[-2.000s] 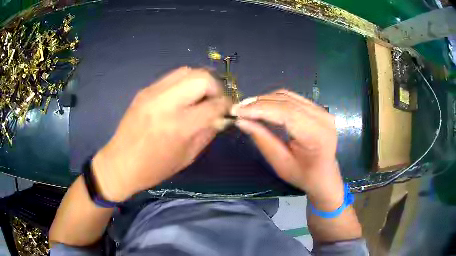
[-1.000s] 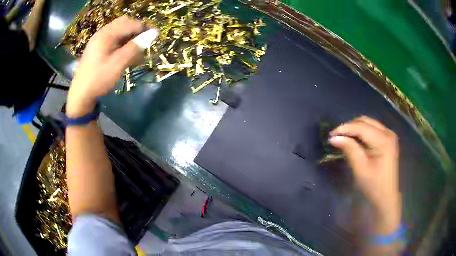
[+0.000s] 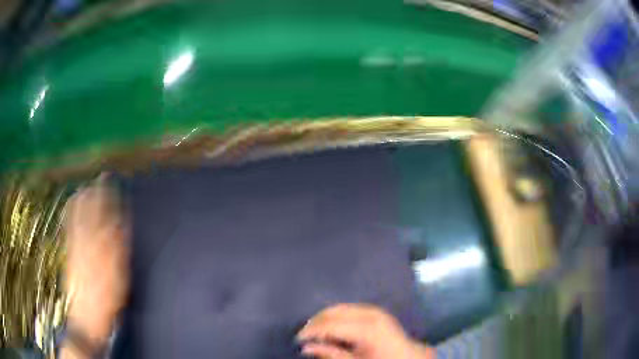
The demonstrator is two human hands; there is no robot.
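Note:
The view is strongly blurred. My left hand [image 3: 98,256] is at the left, beside the pile of brass contact strips [image 3: 24,259] and over the left edge of the dark mat [image 3: 266,231]. Its fingers are smeared, so I cannot tell whether it holds anything. My right hand [image 3: 361,333] is at the bottom, right of centre, over the mat and cut off by the lower edge. Its fingers are bent towards the left. I cannot make out anything between them.
A green conveyor belt [image 3: 280,77] runs behind the bench's worn brown edge [image 3: 301,134]. A cardboard tray [image 3: 515,224] lies at the right, with a blurred dark stand and yellowish spot [image 3: 529,188] on it. A pale translucent sheet hangs at the upper right.
The view has swung up and to the right. The strip pile is now at the far left edge, the belt fills the top, and my right hand shows lower in the picture.

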